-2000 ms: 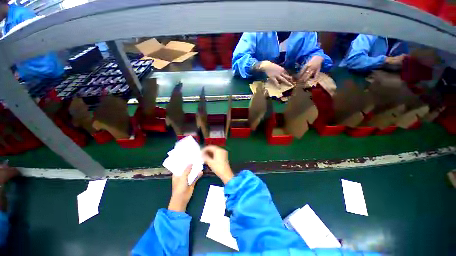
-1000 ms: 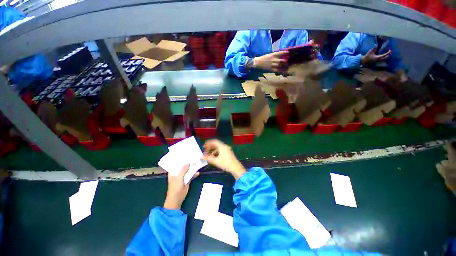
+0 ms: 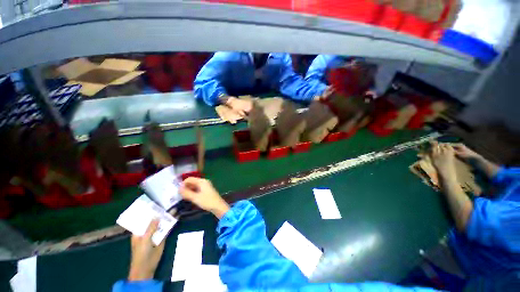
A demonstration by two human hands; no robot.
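My left hand (image 3: 146,248) holds a small fan of white leaflets (image 3: 138,215) above the near edge of the conveyor. My right hand (image 3: 202,195) pinches a white leaflet with faint grey print (image 3: 163,186), just above and right of the fan. Its lower end is close to the fan; whether they touch is hard to tell. Behind it stands an open red retail carton (image 3: 188,174) with brown flaps up, partly hidden by the leaflet. Loose leaflets (image 3: 187,254) lie on the green table beside my right forearm, and another pile (image 3: 297,248) lies right of it.
A chipped conveyor rail (image 3: 319,173) crosses beyond my hands. More open cartons (image 3: 247,149) stand on the green belt. A grey shelf beam (image 3: 239,35) spans the top. A person at right handles brown cardboard (image 3: 425,171); people in blue sit opposite.
The view has swung right, so the scene sits further left. My right hand now holds a leaflet clearly apart from the main fan. The person and cardboard at right have come into fuller view.
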